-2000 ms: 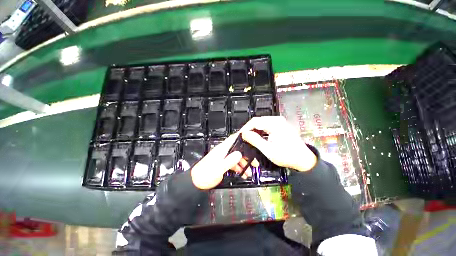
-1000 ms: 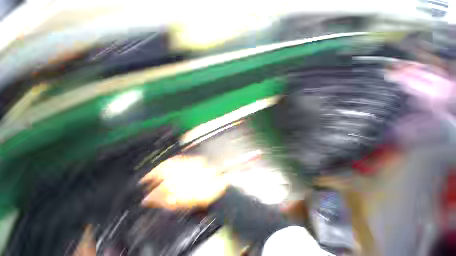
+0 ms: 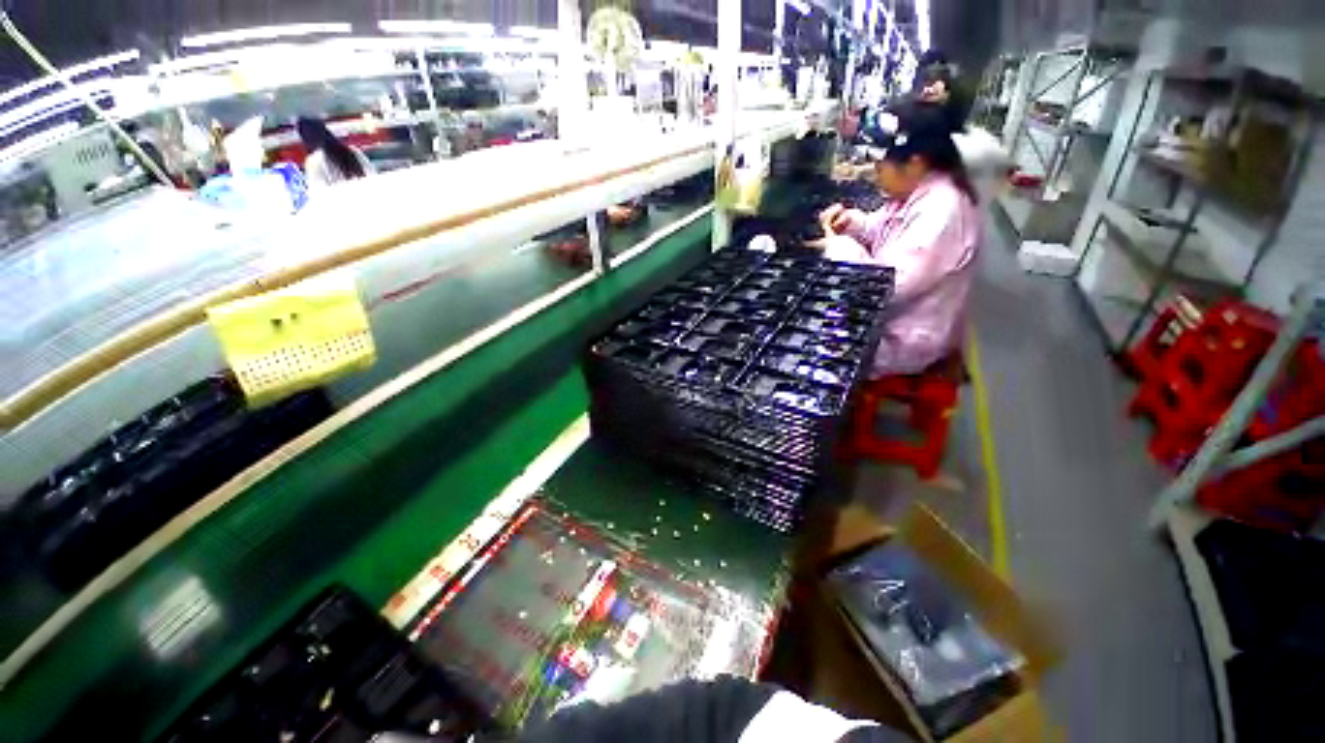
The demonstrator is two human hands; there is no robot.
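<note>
Neither of my hands shows; only a dark sleeve (image 3: 661,716) and a white patch beside it are at the bottom edge. A black pocketed tray (image 3: 327,675) lies at the lower left, cut off by the frame. A work mat (image 3: 501,617) with red letters and red edges lies right of it, with small pale bits beyond it. A tall stack of black blister trays (image 3: 727,414) stands on the bench past the mat. What the tray pockets hold is too dark to tell.
A green conveyor belt (image 3: 436,421) runs along the left, with a yellow sheet (image 3: 295,341) hanging above it. A person in pink (image 3: 930,269) sits on a red stool (image 3: 904,421) beyond the stack. An open cardboard box (image 3: 1003,617) stands low at right, beside the aisle.
The view has swung up and to the right. Both hands, earlier over the tray with a dark part between them, have left the picture. The hall, seated person and box now show clearly.
</note>
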